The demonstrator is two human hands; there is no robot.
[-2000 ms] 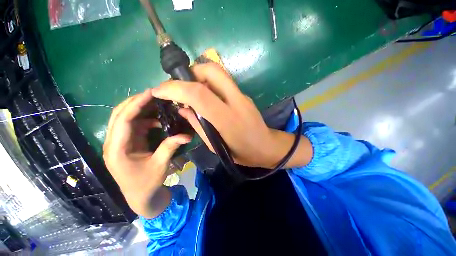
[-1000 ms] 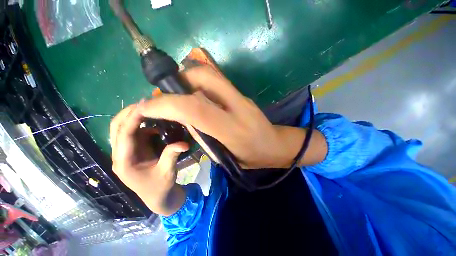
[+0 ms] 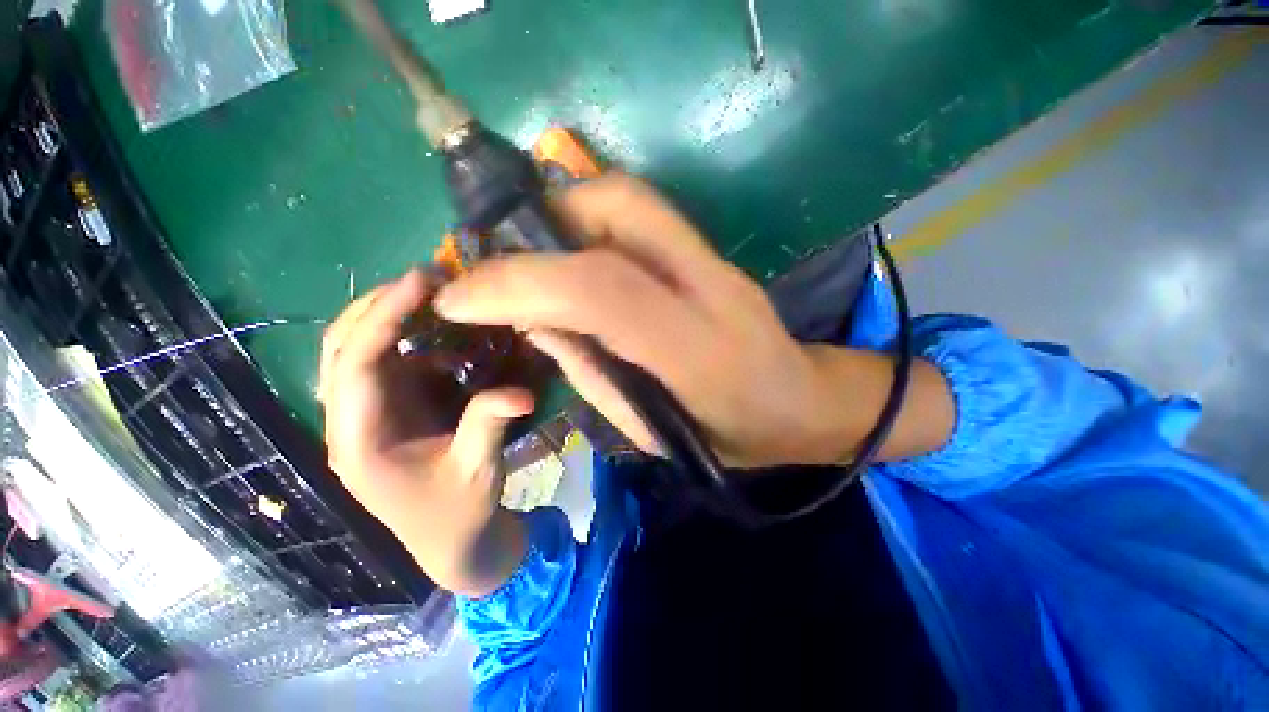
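My left hand [image 3: 411, 431] is bare and curled around a small black device housing [image 3: 466, 348], with its thumb at the near side. My right hand [image 3: 696, 327] holds the black handle of a soldering iron [image 3: 487, 167]. The iron's brownish barrel points to the upper left, away from the housing, and its tip is cut off by the top edge. The iron's cord loops under my right wrist. A thin solder wire [image 3: 195, 344] runs over the tray to my left fingers. An orange block [image 3: 568, 150] lies on the mat, partly hidden behind my right hand and the iron.
A long black parts tray [image 3: 209, 445] curves along the left of the green mat [image 3: 835, 125]. A clear bag with red [image 3: 209, 56] lies at the upper left, a white piece [image 3: 455, 9] and tweezers [image 3: 756, 35] at the top. Clear ridged plastic [image 3: 334, 643] lies beyond the tray.
The view has shifted, so the mat and tray sit differently. The iron's angle has changed slightly, and more of the orange block shows. Both hands keep their holds.
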